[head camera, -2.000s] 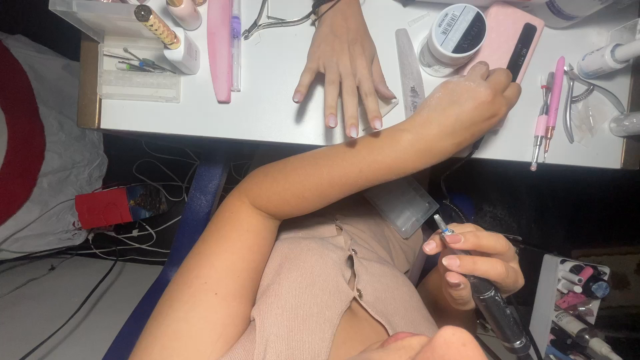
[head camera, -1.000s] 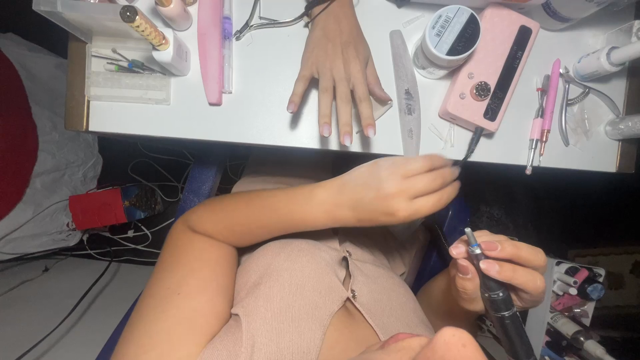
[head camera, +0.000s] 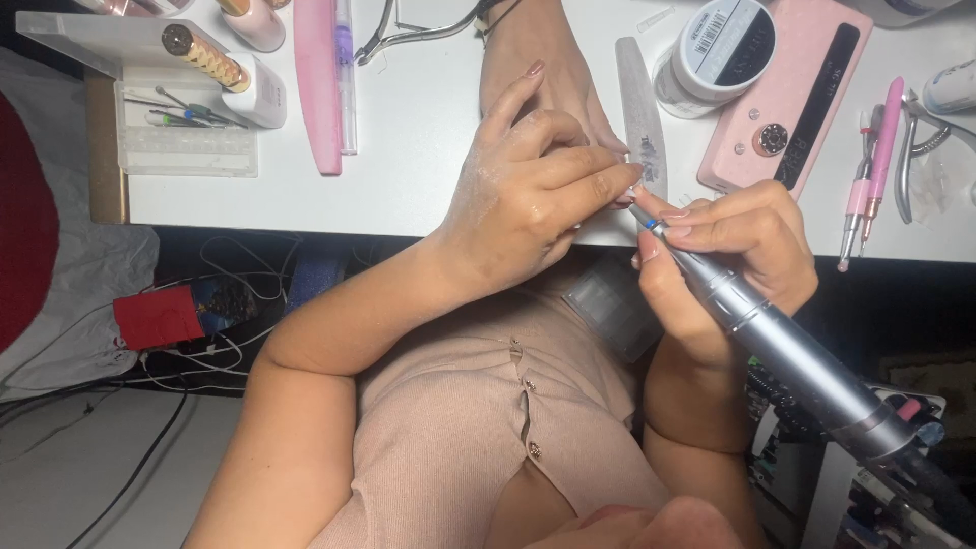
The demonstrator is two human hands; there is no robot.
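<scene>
My left hand is bent over the other person's hand, which comes in from the table's far side, and holds one of its fingers near the table's front edge. That hand's fingers are largely hidden under mine. In my right hand is a grey electric nail drill, gripped like a pen near its blue-ringed bit. The bit's tip is at the held fingertip; whether it touches the nail cannot be told. A grey nail file lies just right of the hands.
A pink drill control unit and a white jar stand at the right, with pink-handled tools and cuticle nippers beyond. At the left are a pink file, a polish bottle and a clear case of drill bits.
My left hand has moved from the control unit, past the table's front edge, onto the other person's hand. My right hand has brought the drill up to that hand.
</scene>
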